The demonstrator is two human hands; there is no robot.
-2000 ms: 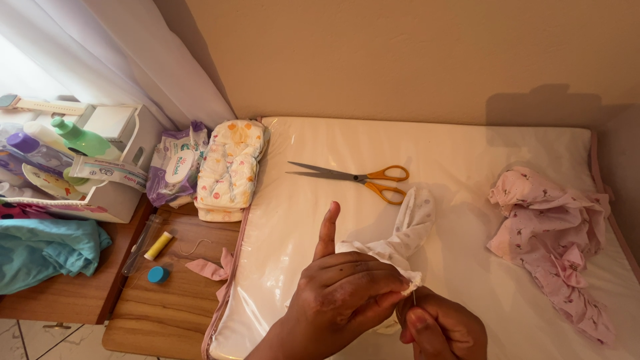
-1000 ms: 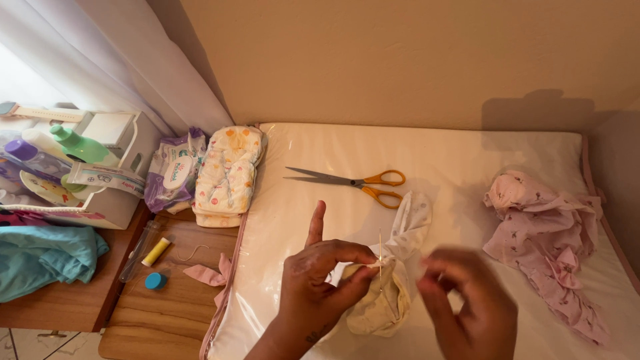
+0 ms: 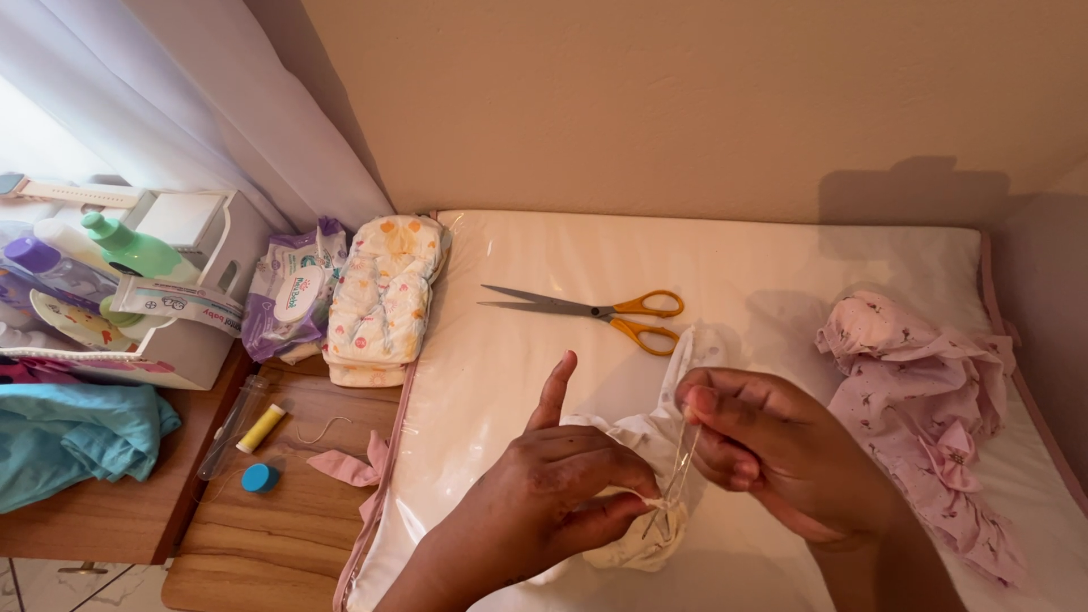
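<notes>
My left hand (image 3: 561,493) pinches the edge of a white fabric piece (image 3: 633,544) between thumb and forefinger, index or another finger raised. My right hand (image 3: 765,442), to its right, pinches strands of pale thread (image 3: 682,459) that run down to the fabric by my left fingertips. A thin needle seems to hang at the fabric, partly hidden among the strands. More white cloth (image 3: 680,382) lies behind my hands. Beyond them, scissors with orange handles (image 3: 599,311) lie with blades slightly apart on the plastic-covered white pad (image 3: 510,246).
Pink printed cloth (image 3: 918,399) lies at right. At left are stacked diapers (image 3: 382,289), a wipes pack (image 3: 297,289), a white organizer (image 3: 200,340) with bottles, teal cloth (image 3: 76,433), a yellow thread spool (image 3: 261,427), a clear tube (image 3: 229,433), a blue cap (image 3: 260,478) and a pink fabric bow (image 3: 353,463).
My right hand, blurred beside the fabric a second ago, now pinches thread strands above it. My left hand keeps its pinch on the fabric. The scissors have not moved.
</notes>
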